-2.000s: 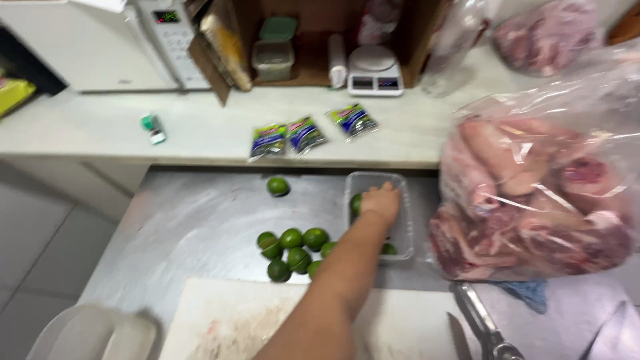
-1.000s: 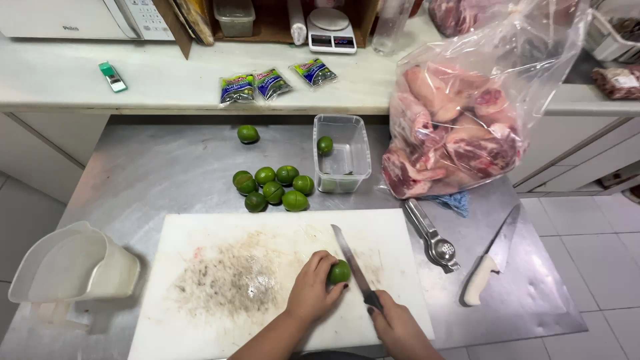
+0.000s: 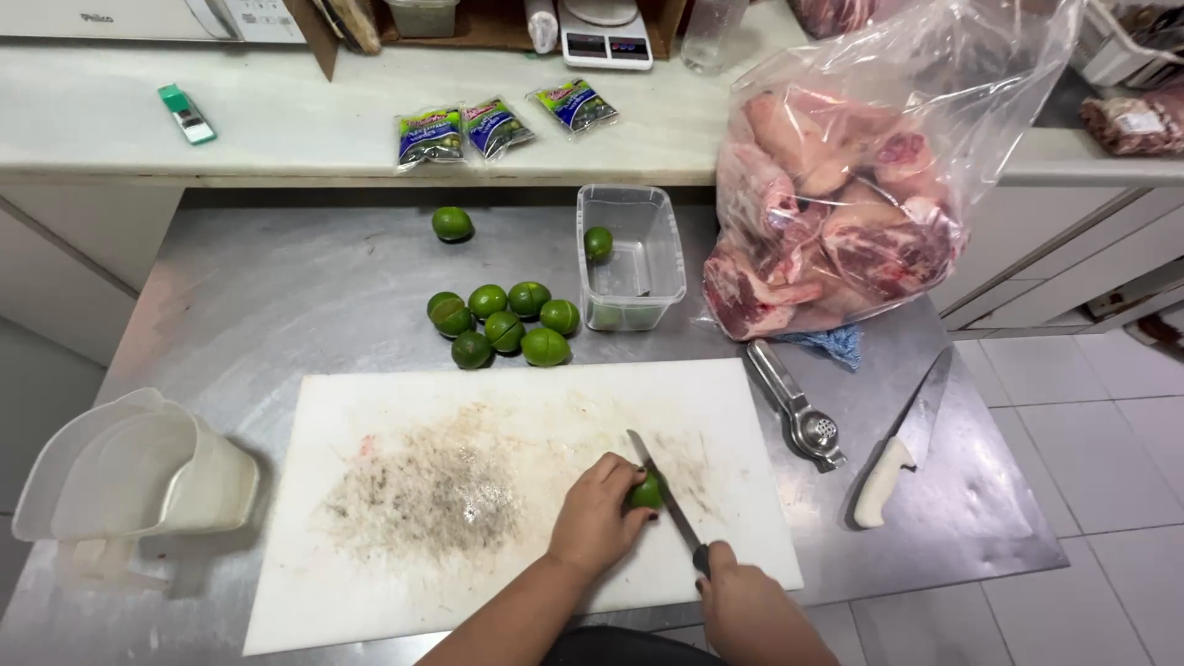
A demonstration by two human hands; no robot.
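My left hand (image 3: pixel 599 518) holds a green lime (image 3: pixel 647 491) against the white cutting board (image 3: pixel 370 592), right of its stained middle. Gripped by its dark handle in my right hand (image 3: pixel 745 592), a narrow knife (image 3: pixel 680 518) lies across the lime with its blade. Several limes (image 3: pixel 504 330) sit in a group just beyond the board, some with cut lines in their skin. One lime (image 3: pixel 451 224) rests apart, farther back. A clear plastic container (image 3: pixel 632 312) to the right of the group has a lime (image 3: pixel 598 243) inside.
Right of the board lie a metal citrus squeezer (image 3: pixel 797 412) and a white-handled knife (image 3: pixel 902 444). A clear bag of raw meat (image 3: pixel 842 213) stands behind them. At left is a translucent plastic pitcher (image 3: pixel 139 472). Seasoning packets (image 3: pixel 498 127) and a kitchen scale (image 3: pixel 606 44) are on the rear counter.
Two seconds ago a hand reached into the clear container; both hands are now over the board. Since one second ago, the left hand still steadies a lime under the knife.
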